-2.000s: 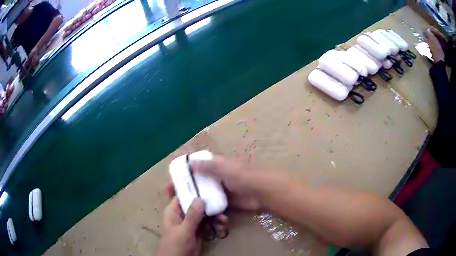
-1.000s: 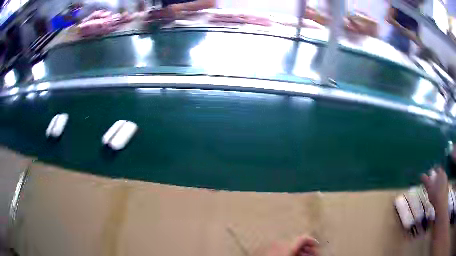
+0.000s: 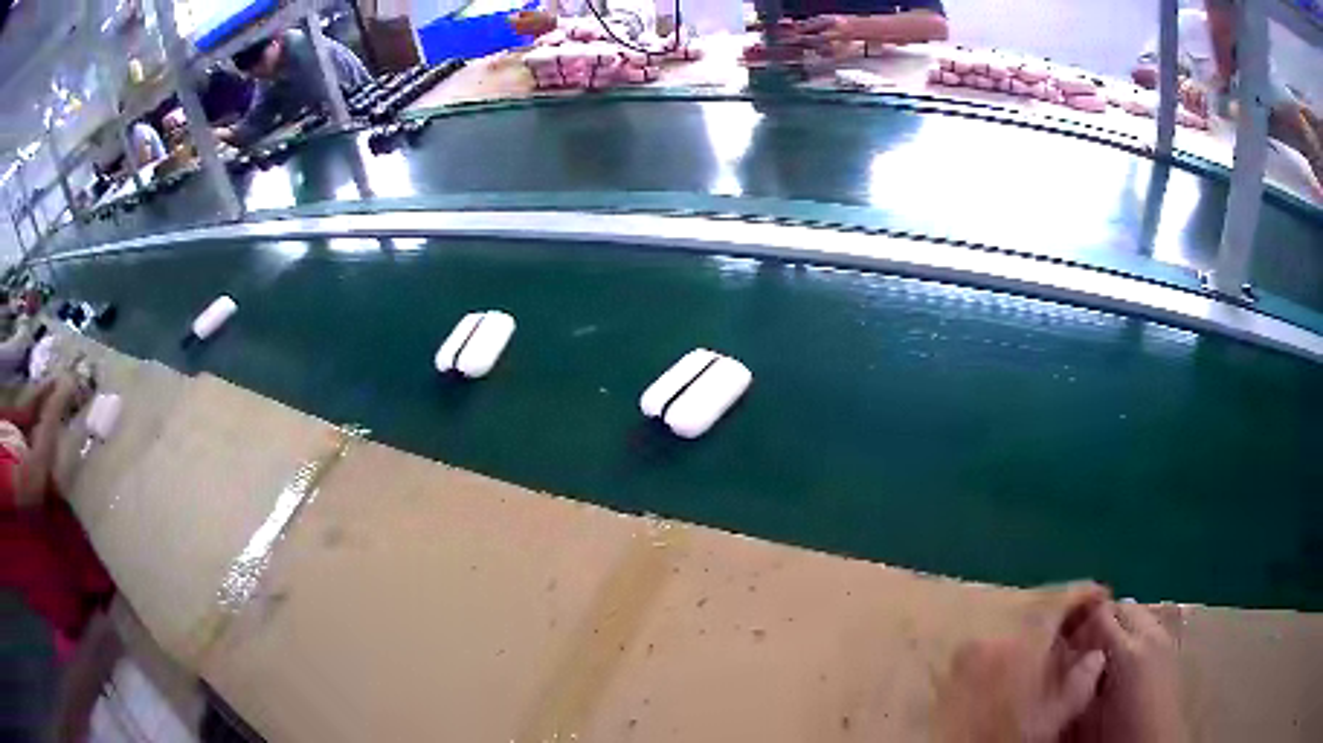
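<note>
My left hand (image 3: 1016,688) and my right hand (image 3: 1139,665) are close together over the cardboard at the lower right, blurred and cut off by the bottom edge. Their fingers meet or overlap; no case shows in them, and whether they hold something small is hidden. A white case (image 3: 697,392) with a dark centre seam lies on the green belt, left of and beyond my hands. A second white case (image 3: 476,344) lies further left, and a third, smaller-looking case (image 3: 213,318) lies far left.
The cardboard-covered bench (image 3: 464,581) runs along the near side, with shiny tape (image 3: 269,537). A metal rail (image 3: 610,225) borders the belt. A person in red (image 3: 44,530) is at the left, near a white item (image 3: 102,418). Workers and pinkish bundles (image 3: 588,61) are across.
The view has swung left, and the pile of cases at right has left it. The case held two seconds ago no longer shows in my hands. My two hands are now together at lower right.
</note>
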